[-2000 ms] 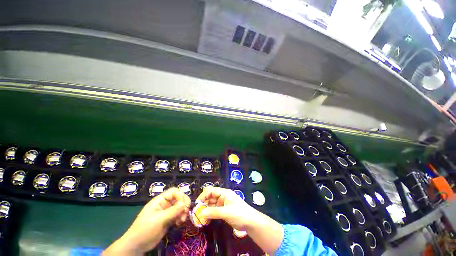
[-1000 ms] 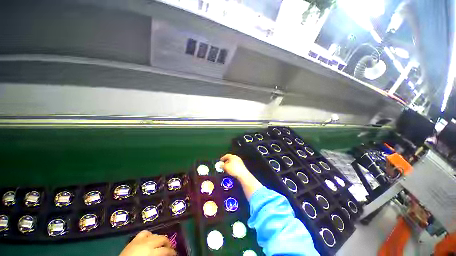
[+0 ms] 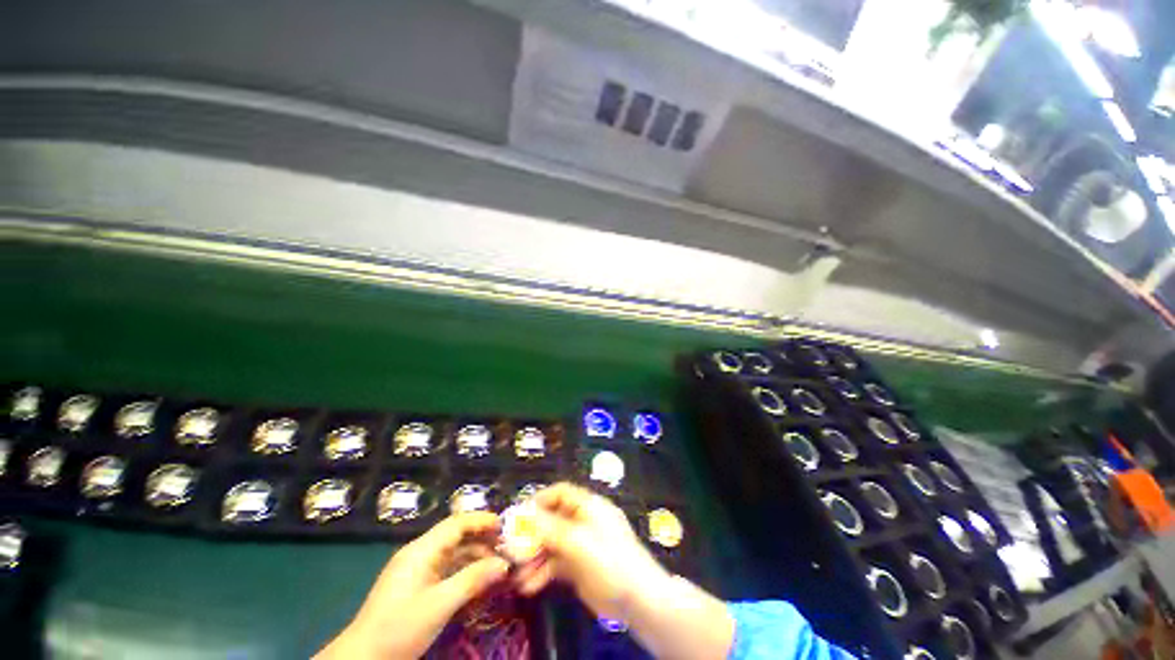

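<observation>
A round lit unit (image 3: 522,533), white and orange, is held between both hands above the small-parts box. My left hand (image 3: 432,583) has its fingertips at the unit's left edge. My right hand (image 3: 595,557) grips the unit from the right and covers part of the lit-unit tray (image 3: 630,462). That tray shows blue, white and orange discs in its pockets. Tangled pink and red strands (image 3: 487,634) lie in the box under the hands. The exact finger contact is blurred.
Left trays (image 3: 299,471) with silver-rimmed units run in a long strip to the left. Large black right trays (image 3: 861,476) hold ring parts. Green surface (image 3: 258,310) lies behind the trays, up to a grey-white shelf (image 3: 412,213). An orange object (image 3: 1140,500) is at the far right.
My right hand has come back from the tray's far right pocket, where it touched a white disc, to meet my left hand at the lit unit. The view has shifted; disc colours differ.
</observation>
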